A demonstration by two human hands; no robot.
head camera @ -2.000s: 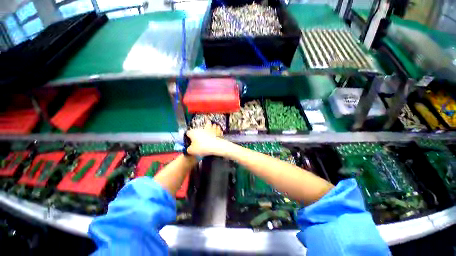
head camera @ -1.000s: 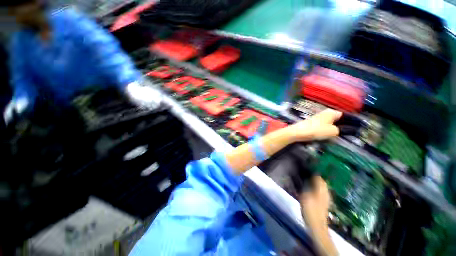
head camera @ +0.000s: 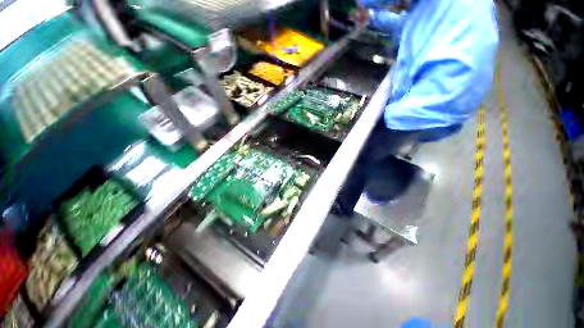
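Neither of my hands is in the picture; a small blue patch at the bottom edge may be my sleeve. A green circuit board (head camera: 144, 301) lies nearest, at the lower left, cut off by the edge. A second green circuit board (head camera: 240, 192) sits in a dark carrier further along the conveyor rail (head camera: 304, 221). A third green board (head camera: 320, 107) lies beyond it. The bin of green components (head camera: 98, 211) and the bin of cream components (head camera: 52, 259) stand left of the line. The view is blurred.
A person in blue (head camera: 442, 64) sits on a stool (head camera: 400, 214) right of the rail. Red trays (head camera: 9, 266) show at the left edge. Bins with orange parts (head camera: 291, 48) stand further up. Yellow-black tape (head camera: 475, 224) marks the grey floor (head camera: 429, 275).
The view has swung from the left part of the line to the right. Both my hands have left the picture. Another seated person and the floor now show.
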